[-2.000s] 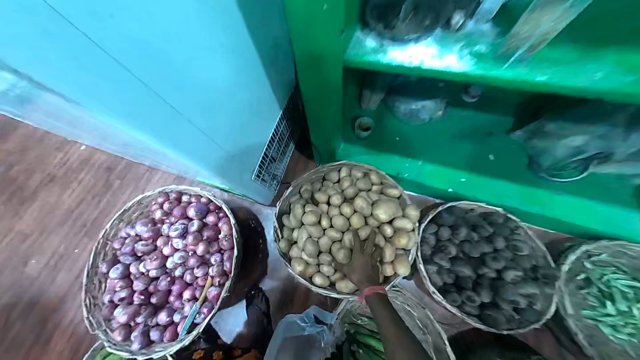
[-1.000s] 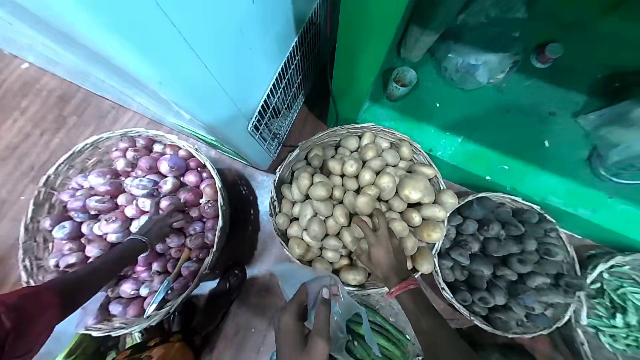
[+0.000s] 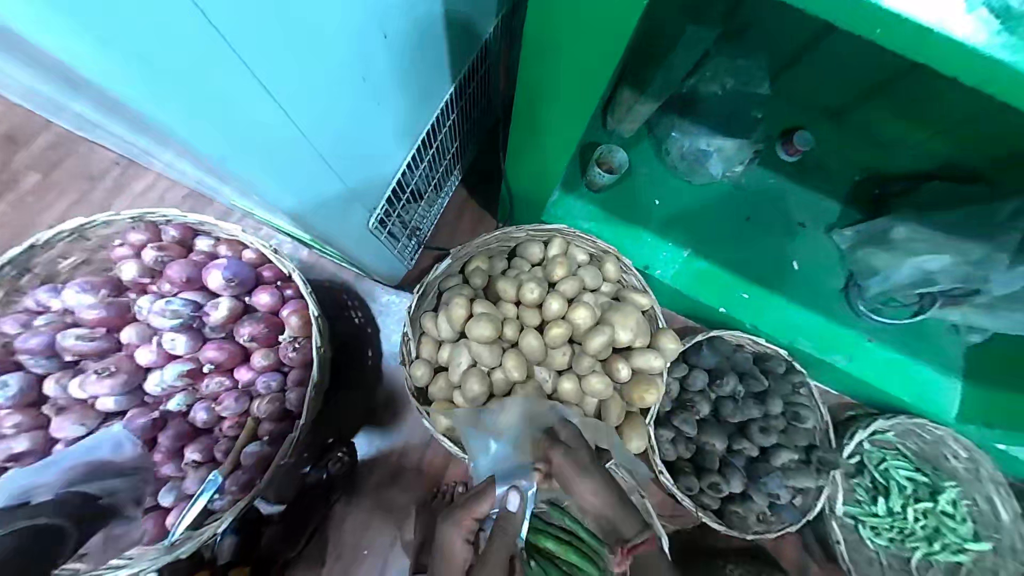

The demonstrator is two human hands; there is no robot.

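Observation:
My left hand point(image 3: 480, 528) pinches a clear plastic bag point(image 3: 500, 440) between thumb and finger at the bottom centre. Just right of it, my right hand point(image 3: 580, 480), with a red band at the wrist, is at the bag's other side; its fingertips are partly hidden by the plastic. Both hands are over the near rim of a wicker basket point(image 3: 412, 320) full of potatoes point(image 3: 532, 344). Long green vegetables point(image 3: 560, 540) show below my right wrist. A basket of red onions point(image 3: 224, 276) stands to the left, with a knife point(image 3: 196, 504) lying on them.
Right of the potatoes are a basket of dark root vegetables point(image 3: 736, 424) and one of green pods point(image 3: 912, 500). Another person's dark sleeve point(image 3: 40, 532) and a plastic bag point(image 3: 88, 472) are at lower left. Behind stand a pale blue appliance point(image 3: 320, 104) and a green shelf point(image 3: 576, 104).
My right hand has left the potatoes it was touching and come to the plastic bag. My left hand, out of view at first, now pinches the bag. The other person's bare hand has left the onions.

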